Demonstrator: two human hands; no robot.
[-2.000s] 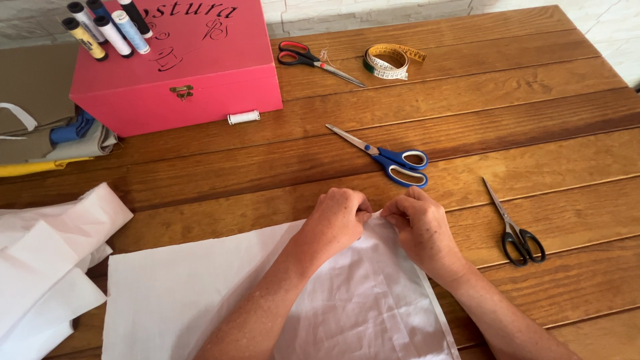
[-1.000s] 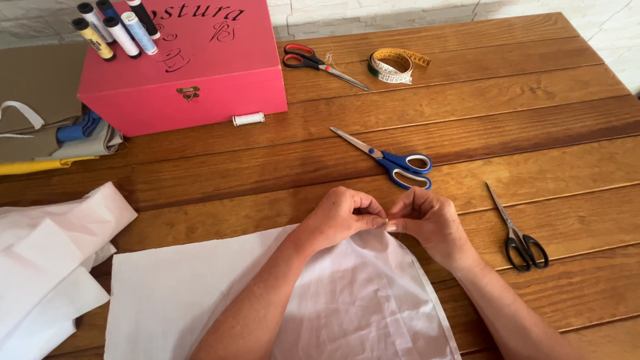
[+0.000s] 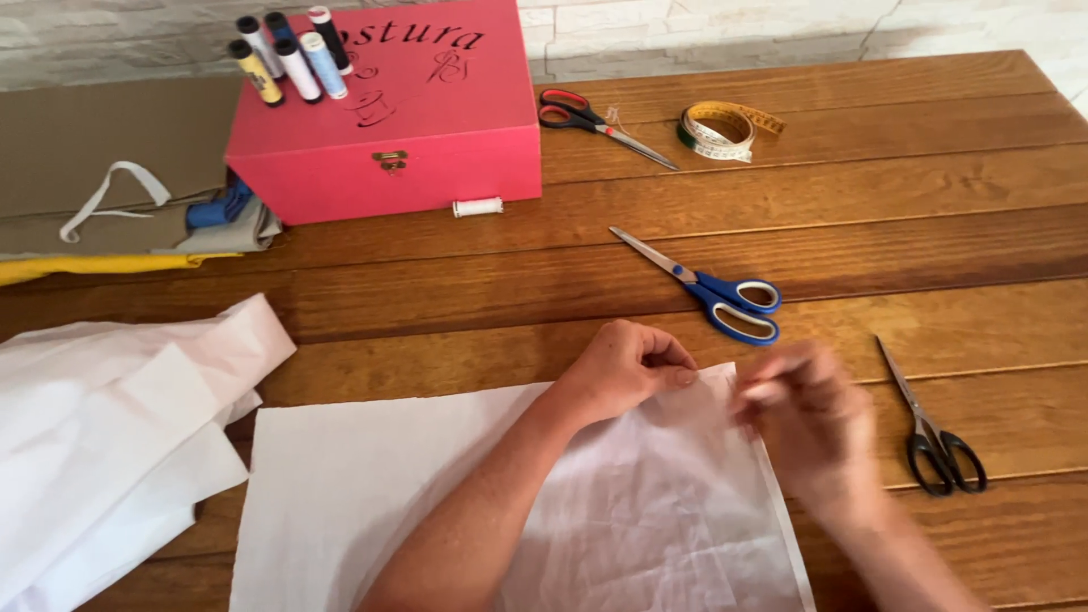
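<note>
A white fabric piece [image 3: 340, 476] lies flat at the lower middle, with a folded strip along its right edge. My left hand [image 3: 633, 370] pinches the fabric near its upper right corner between thumb and fingers. My right hand [image 3: 803, 416] is blurred, just right of that corner; whether it holds anything cannot be told. Blue-handled scissors [image 3: 731, 306] lie just beyond the hands, and small black-handled scissors [image 3: 935, 442] lie to the right of my right hand.
Crumpled white fabric [image 3: 102, 442] lies at left, folded fabrics [image 3: 102, 204] behind it. A pink box [image 3: 408, 110] carries several thread spools [image 3: 297, 68]. A white spool [image 3: 478, 206], red-and-black-handled scissors [image 3: 595, 127] and a tape measure [image 3: 718, 132] rest on the wooden table [image 3: 892, 195].
My right hand has come away from my left hand, toward the right, and the fabric corner between them has come into sight. My left hand remains at the fabric's upper edge.
</note>
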